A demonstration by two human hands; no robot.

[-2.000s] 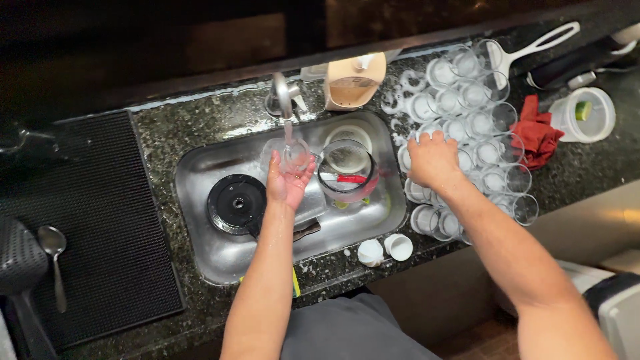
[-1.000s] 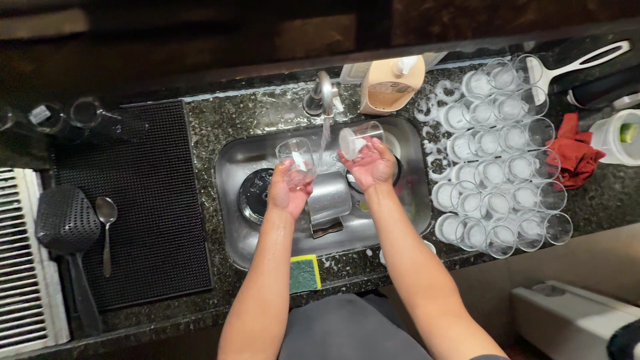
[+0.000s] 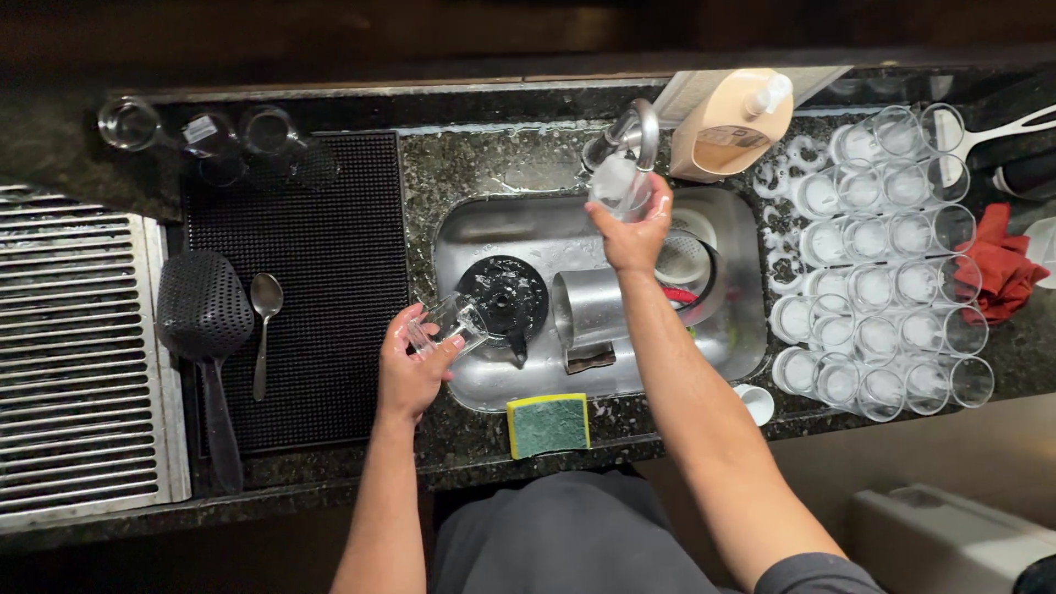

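Observation:
My left hand (image 3: pixel 419 355) grips a clear drinking glass (image 3: pixel 459 323) tilted over the sink's left edge. My right hand (image 3: pixel 637 227) holds another clear glass (image 3: pixel 615 188), with white suds or water in it, beneath the metal faucet (image 3: pixel 642 132). The steel sink (image 3: pixel 528 231) holds a black round lid (image 3: pixel 503 301), a steel container (image 3: pixel 587 309) and, partly behind my right forearm, a clear vessel with a white strainer (image 3: pixel 683 256) and something red. Rows of glasses with white foam (image 3: pixel 874 285) stand right of the sink.
Left of the sink lies a black rubber mat (image 3: pixel 330 330) with a spoon (image 3: pixel 266 305) and a perforated black skimmer (image 3: pixel 206 305). Several glasses (image 3: pixel 268 132) stand behind. A sponge (image 3: pixel 549 425) and small white cup (image 3: pixel 755 404) sit at the front; a soap bottle (image 3: pixel 718 132) stands behind; a red cloth (image 3: pixel 998 264) lies right.
Two seconds ago my right hand was at the glass rows; one second ago both hands held glasses over the sink. My left hand has since moved left, my right up to the faucet.

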